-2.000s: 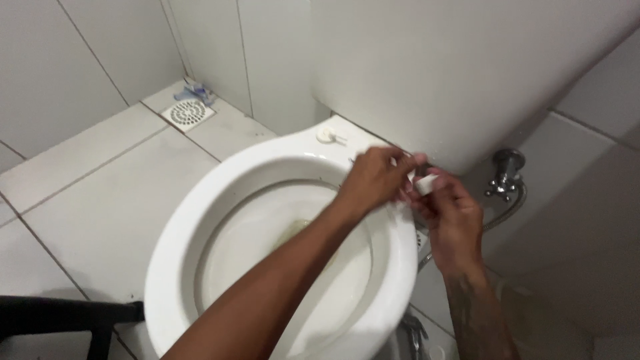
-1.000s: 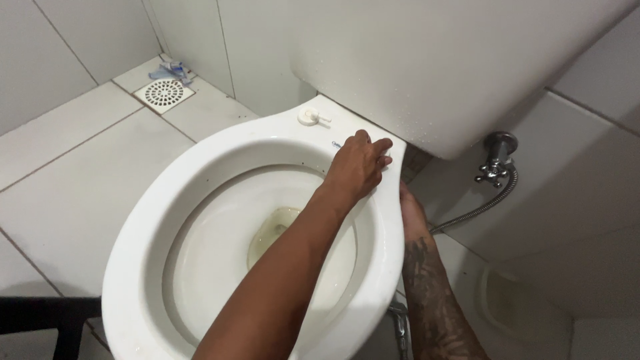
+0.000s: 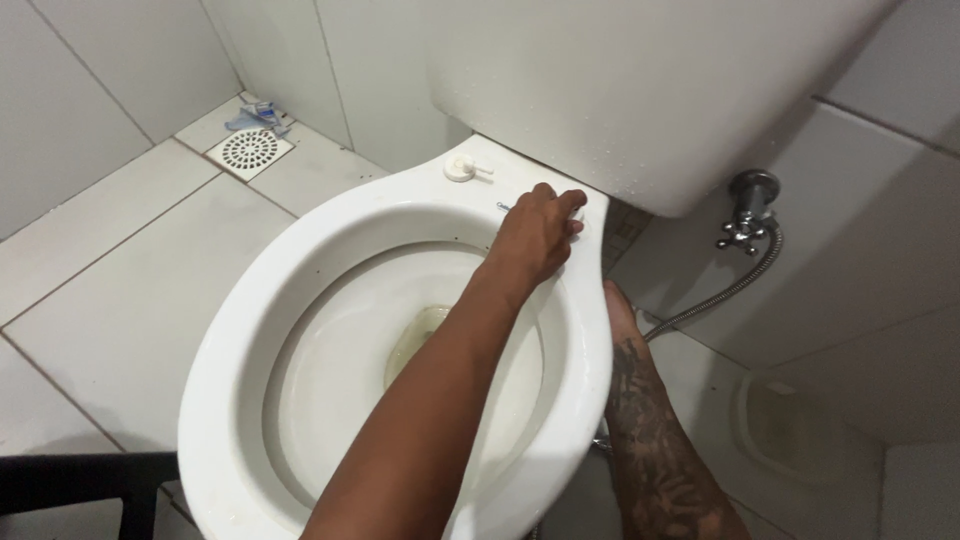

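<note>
My left hand [image 3: 541,225] rests on the right rear corner of the white ceramic toilet bowl [image 3: 217,360], its fingers bent around a small white plastic piece [image 3: 578,219] that is mostly covered. My right hand [image 3: 621,311] reaches below the outer right side of the rim; its fingers are hidden under the bowl. A white plastic hinge fitting [image 3: 460,168] with a short pin lies on the left part of the rear ledge. Just left of my left hand, the ledge bears a small blue marking [image 3: 504,206].
Behind the bowl is the white cistern [image 3: 570,97]. A metal valve [image 3: 750,210] with a braided hose [image 3: 720,300] is on the right wall. A floor drain [image 3: 250,152] and a crumpled blue wrapper [image 3: 256,118] lie at left; a black frame [image 3: 82,476] stands lower left.
Two seconds ago both hands were together above the rear right corner, with a small white piece between them. Since then my left hand has come down onto the ledge and my right hand has gone below the rim.
</note>
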